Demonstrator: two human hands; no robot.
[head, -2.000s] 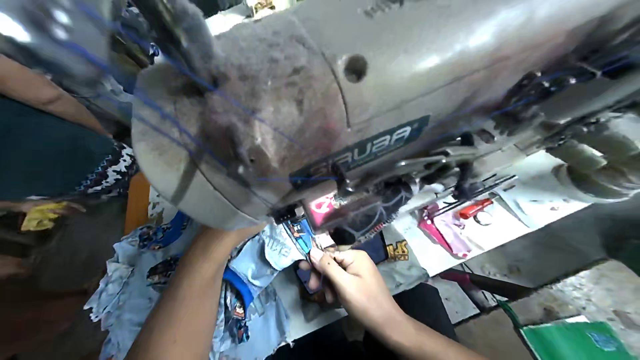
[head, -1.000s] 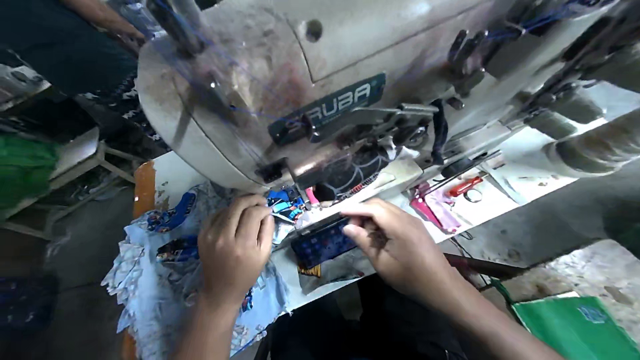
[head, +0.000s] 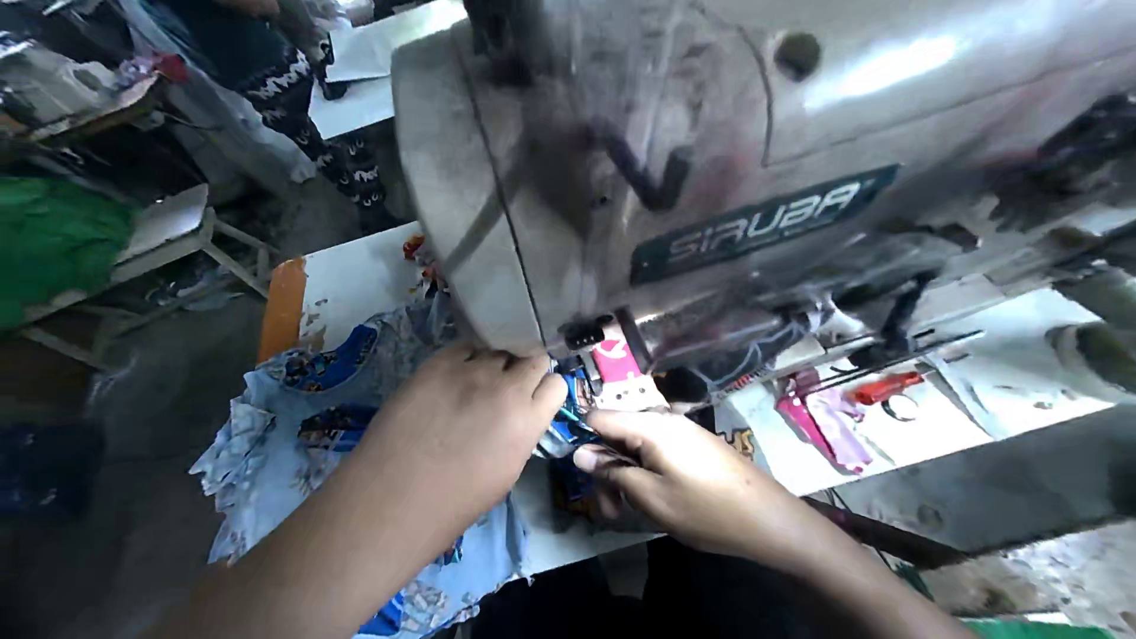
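Note:
A Siruba sewing machine [head: 710, 177] fills the upper right of the head view. Close to its needle area, my left hand [head: 484, 408] has its fingers bent down on blue patterned fabric [head: 577, 399]; its fingertips are partly hidden. My right hand [head: 674, 470] pinches the edge of that same fabric between thumb and fingers, just right of my left hand. A pink printed piece [head: 614, 355] lies by the presser foot. Light blue garment pieces with dark blue patterned trim [head: 337, 364] are heaped left of and under my left forearm.
On the white table [head: 958, 413] at right are pink cloth [head: 821, 426], a red tool or handle [head: 887, 388] and a small ring-shaped item [head: 900, 407]. Thread cones stand at the right edge. A person in patterned trousers [head: 355, 169] is at upper left, near a wooden stand [head: 213, 240].
My hands, apart on either side of the needle area one second ago, are now close together at the blue fabric. The view has moved nearer to the machine.

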